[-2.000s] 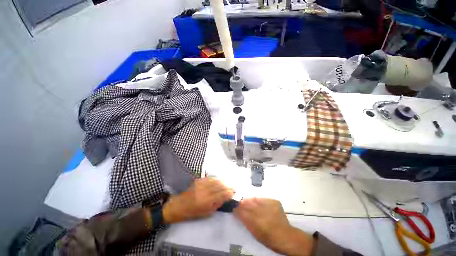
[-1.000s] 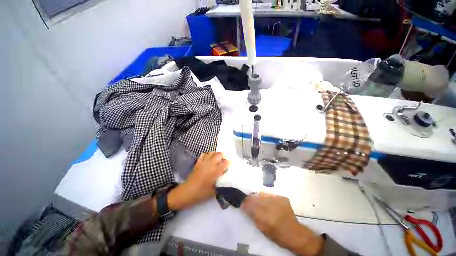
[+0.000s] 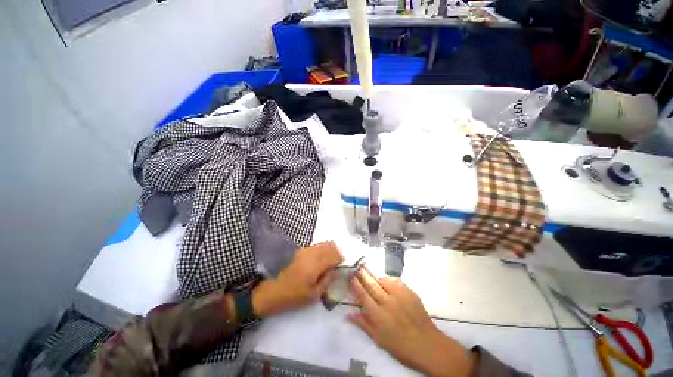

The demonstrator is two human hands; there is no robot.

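A small dark-edged piece with a pale grey face (image 3: pixel 341 286) lies on the white table just in front of the needle area. My left hand (image 3: pixel 299 278) holds its left edge with the fingertips. My right hand (image 3: pixel 391 313) has its fingers on the piece's right edge. The presser foot and needle area (image 3: pixel 375 228) of the white sewing machine (image 3: pixel 428 177) is just behind my hands, brightly lit. The fingertips hide parts of the piece's edges.
A black-and-white checked fabric pile (image 3: pixel 229 184) lies left of the machine, with a grey piece (image 3: pixel 271 239) on it. Red and orange-handled scissors (image 3: pixel 623 342) lie at the right. A plaid cloth (image 3: pixel 505 195) drapes over the machine head. A thread cone (image 3: pixel 623 114) is behind it.
The small piece has gone from dark and folded to spread, showing a pale face. My left hand has moved down to its edge. My right hand's fingers now lie extended on it.
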